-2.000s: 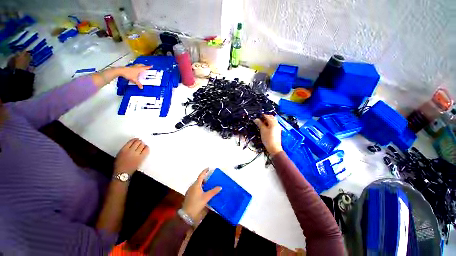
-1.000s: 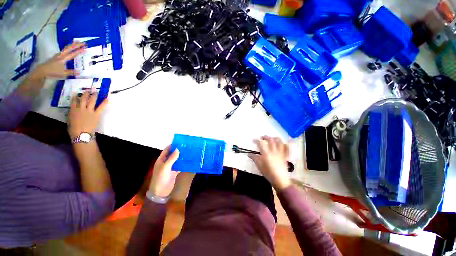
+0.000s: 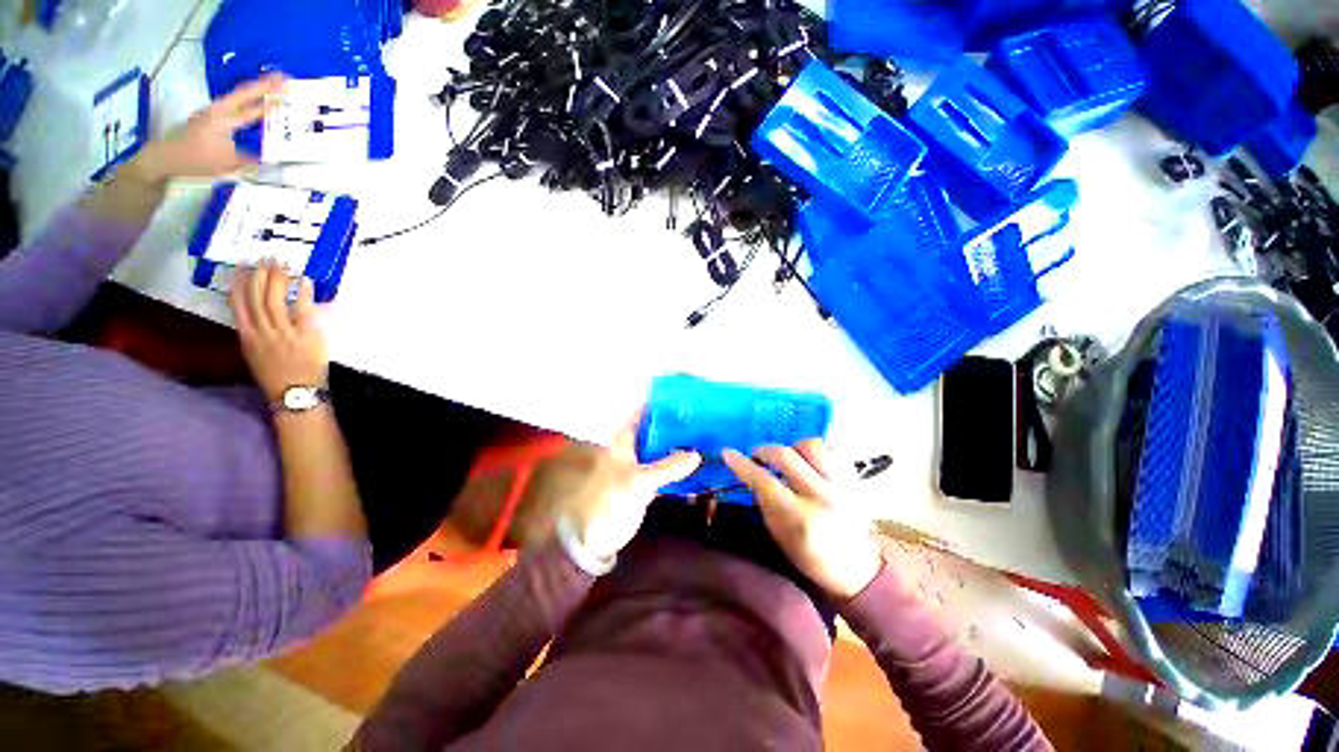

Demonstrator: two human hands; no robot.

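A bright blue blister tray [image 3: 734, 417] is between my hands at the table's front edge. My left hand [image 3: 624, 492] grips its left end, with the thumb over the near side. My right hand [image 3: 805, 507] is at the tray's right near side, fingers over it; the cable under these fingers is mostly hidden. A small black plug end [image 3: 874, 467] shows just right of my right hand. A large heap of black USB cables [image 3: 632, 96] lies at the back centre. Loose blue trays [image 3: 896, 294] lie right of the heap.
A smartphone [image 3: 978, 429] and a coiled cord [image 3: 1057, 367] lie left of a grey-green basket [image 3: 1087, 485] of upright blue-and-white packs. Another person's hands [image 3: 279, 331] are on printed card sleeves [image 3: 272, 228] at left. A smaller cable pile [image 3: 1278, 221] is far right.
My right hand has left the cable heap and come to the tray, bringing a black cable. The tray has moved right in my left hand. The other person's hands moved to the nearer card sleeves.
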